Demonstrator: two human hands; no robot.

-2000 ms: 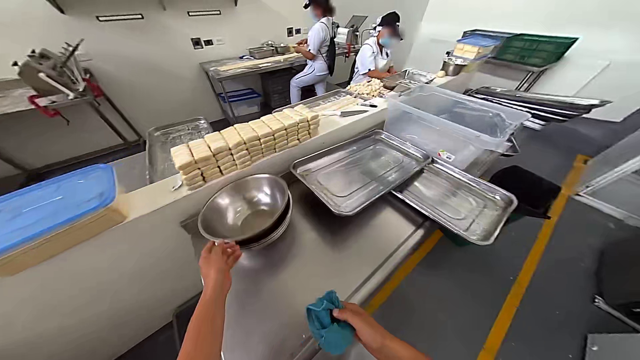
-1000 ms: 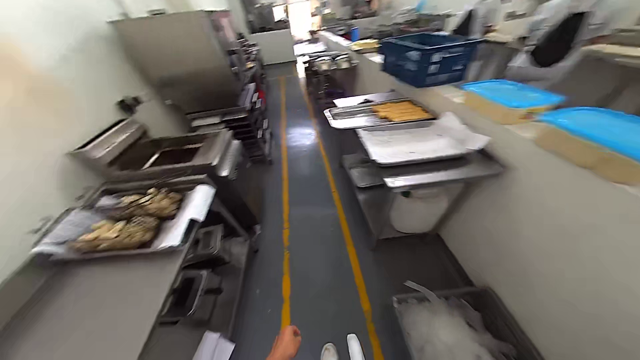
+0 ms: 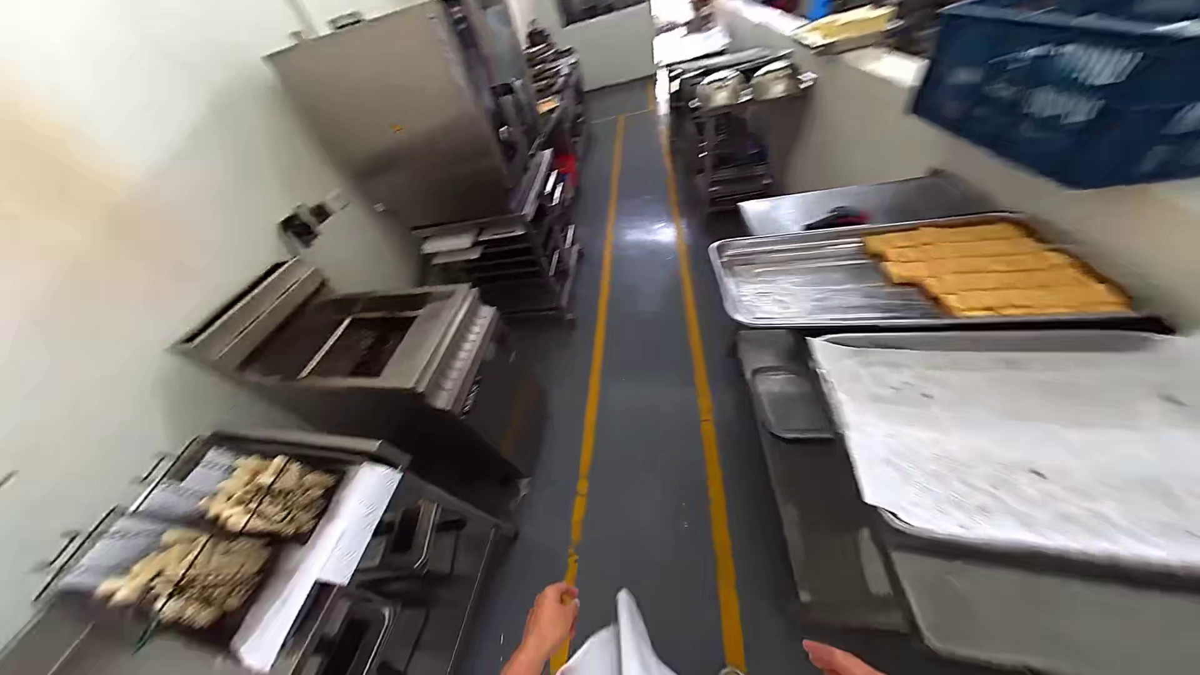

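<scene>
My left hand (image 3: 551, 619) hangs over the floor at the bottom centre, its fingers loosely curled; nothing is seen in it. Of my right hand (image 3: 837, 658), only the fingertips show at the bottom edge, so its grip is hidden. Between them is white cloth (image 3: 621, 647) near my body. To the right, a metal tray lined with white paper (image 3: 1012, 441) rests on a table, and behind it a metal tray (image 3: 787, 281) holds golden baked strips (image 3: 1003, 267). At the lower left, a tray holds two piles of pale food pieces (image 3: 272, 497) beside white paper (image 3: 323, 562).
An aisle floor (image 3: 647, 394) runs ahead between yellow lines. On the left stand a stove (image 3: 375, 337), a tray rack (image 3: 497, 253) and a tall steel cabinet (image 3: 394, 122). A blue plastic crate (image 3: 1059, 94) sits on the right-hand ledge; a cart with pots (image 3: 741, 103) stands farther on.
The view has turned from the steel table to the aisle and moved forward along it. The teal cloth my right hand held two seconds ago is no longer in view.
</scene>
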